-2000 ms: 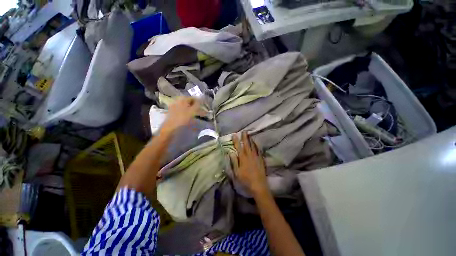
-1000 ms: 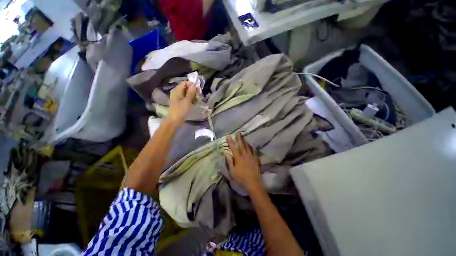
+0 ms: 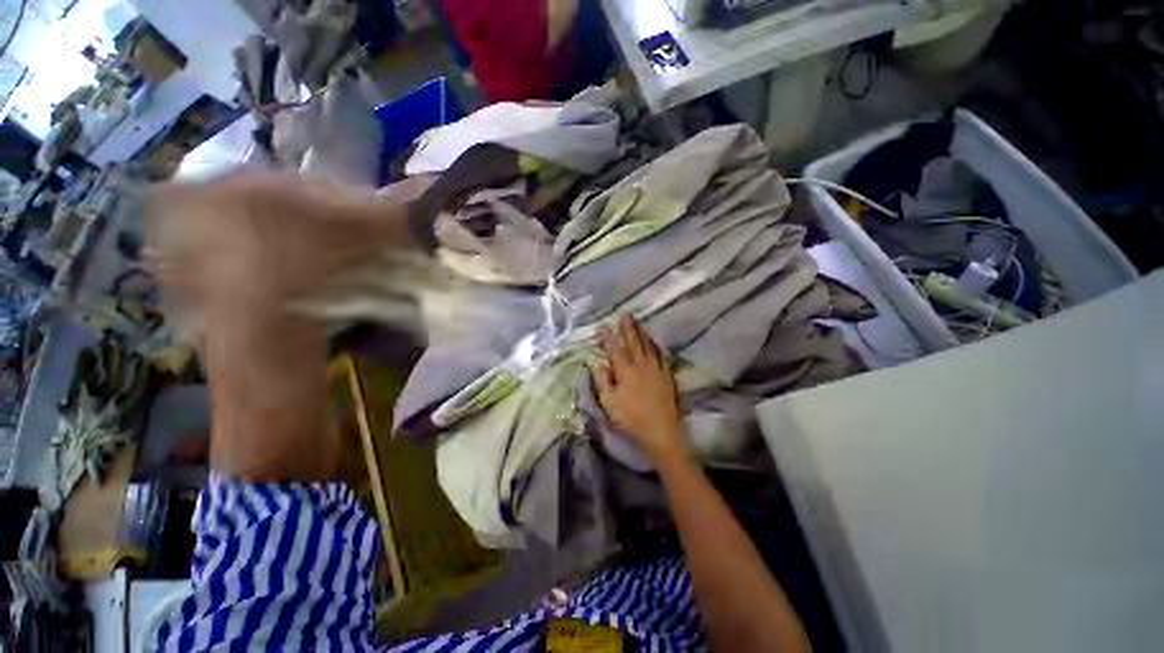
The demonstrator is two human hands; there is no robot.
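Observation:
A bundle of grey-brown garment pieces (image 3: pixel 715 242) with yellow-green lining lies in front of me, gathered at its middle by a pale tie strip (image 3: pixel 552 306). White wisps or scraps show beside the tie. My right hand (image 3: pixel 638 387) lies flat on the bundle, just right of the tie, fingers spread. My left hand (image 3: pixel 243 249) is raised at the left, large and heavily blurred. A blurred pale streak runs between it and the bundle; whether the fingers hold it cannot be told.
A white tub (image 3: pixel 1047 204) with dark cloth and cords stands at the right. An off-white table (image 3: pixel 983 485) fills the lower right. A yellow crate (image 3: pixel 415 491) is at lower left. Another machine table (image 3: pixel 728 64) and a person in red (image 3: pixel 511 45) are at the top.
My left hand has moved from the tie area up and left, close to the camera. The white piece it pinched no longer shows there. My right hand has stayed on the bundle.

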